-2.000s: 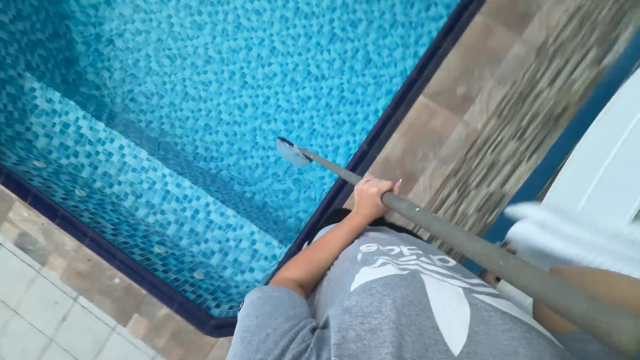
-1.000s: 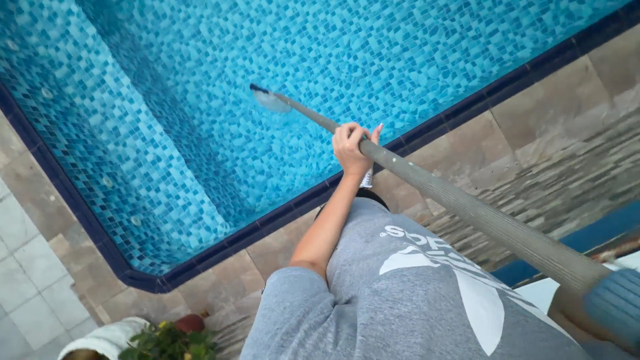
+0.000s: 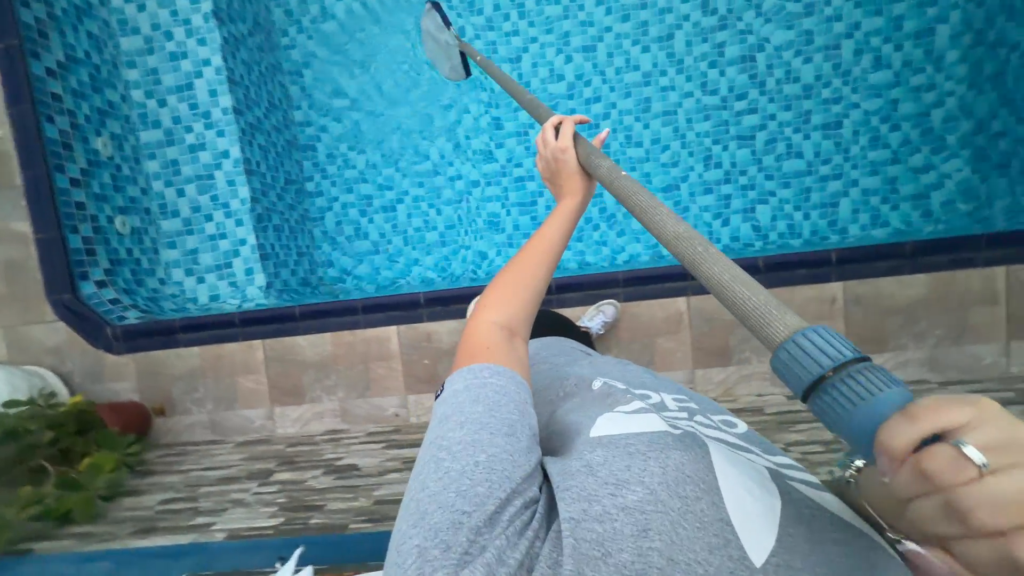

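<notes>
A long grey telescopic pole point(image 3: 688, 240) slants from the lower right to the upper middle, over the pool. At its far end is a pool skimmer net point(image 3: 444, 44) with a dark rim, at the water. My left hand point(image 3: 566, 156) grips the pole around its middle, thumb and fingers on opposite sides. Close to the camera at the lower right, my right hand point(image 3: 952, 480), with a ring on one finger, is closed around the pole's near end, just behind a blue ribbed locking collar point(image 3: 840, 380).
The pool's dark blue tiled edge point(image 3: 384, 310) runs just ahead of my shoes point(image 3: 600, 317). Submerged steps point(image 3: 184, 152) lie at the left. A leafy plant point(image 3: 72, 464) and a reddish pot point(image 3: 124, 418) stand at the lower left. A blue ledge point(image 3: 200, 552) runs behind me.
The view has turned strongly. My right hand and the blue collar have come into plain sight at the lower right. My left hand stays on the pole.
</notes>
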